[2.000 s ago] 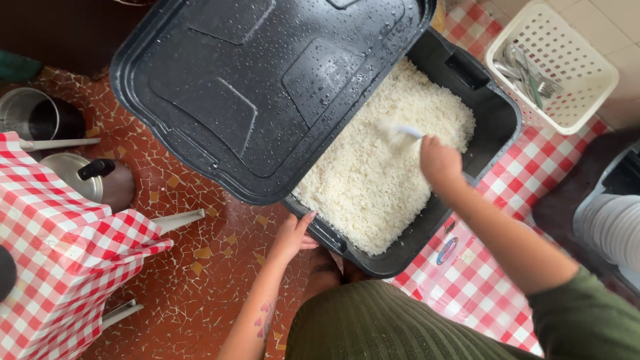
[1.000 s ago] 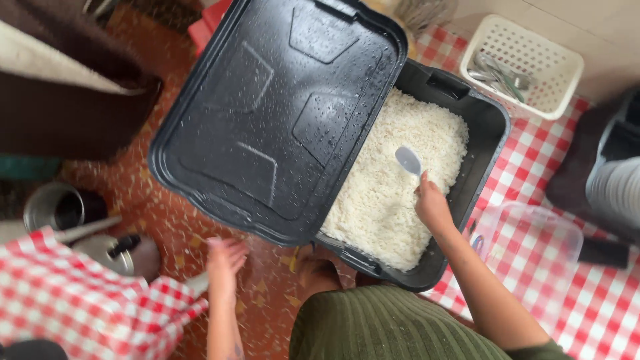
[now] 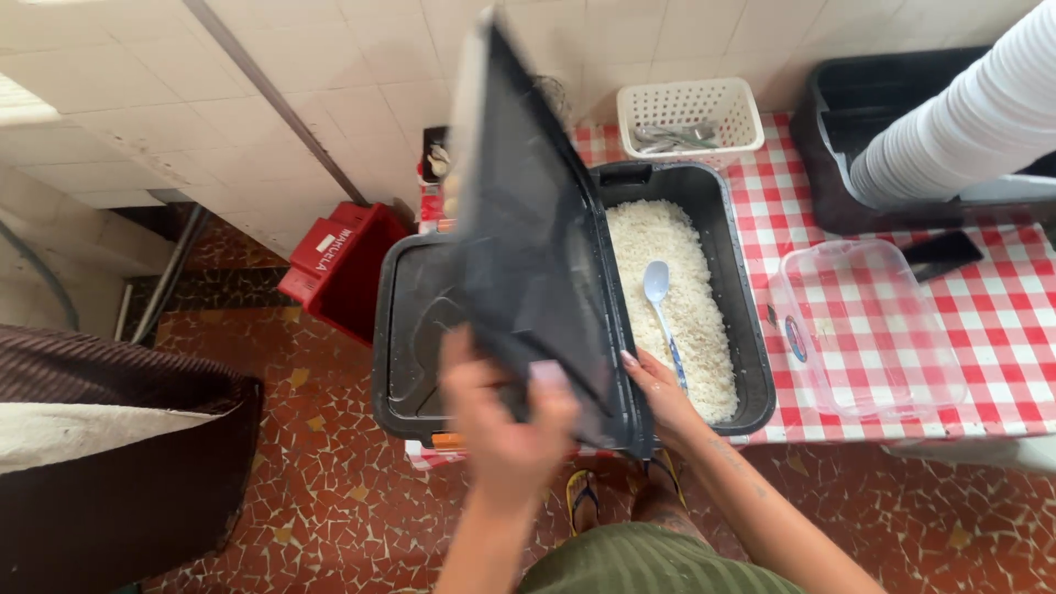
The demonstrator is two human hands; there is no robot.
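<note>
A black plastic lid (image 3: 544, 247) stands steeply tilted over the left side of a black plastic tub (image 3: 747, 330) of white rice (image 3: 701, 330). My left hand (image 3: 507, 404), blurred by motion, grips the lid's near edge. With its fingers at the lid's lower right edge, my right hand (image 3: 660, 396) rests beside the rice. A spoon with a pale bowl and a blue patterned handle (image 3: 657, 285) lies on the rice. Left of the lid is a second black container with its lid on (image 3: 421, 330).
On the checked tablecloth (image 3: 1015, 330) are a clear plastic container (image 3: 874, 330), a white basket of cutlery (image 3: 689, 107) and a dark flat object (image 3: 945, 256). Stacked white disposable dishes (image 3: 932, 148) lean in a black bin (image 3: 833, 91). A red crate (image 3: 342, 272) stands at the left.
The lid, lying flatter across the tub earlier, is now tilted up with both hands on it. My right hand has let go of the spoon, which lies on the rice. The view has shifted.
</note>
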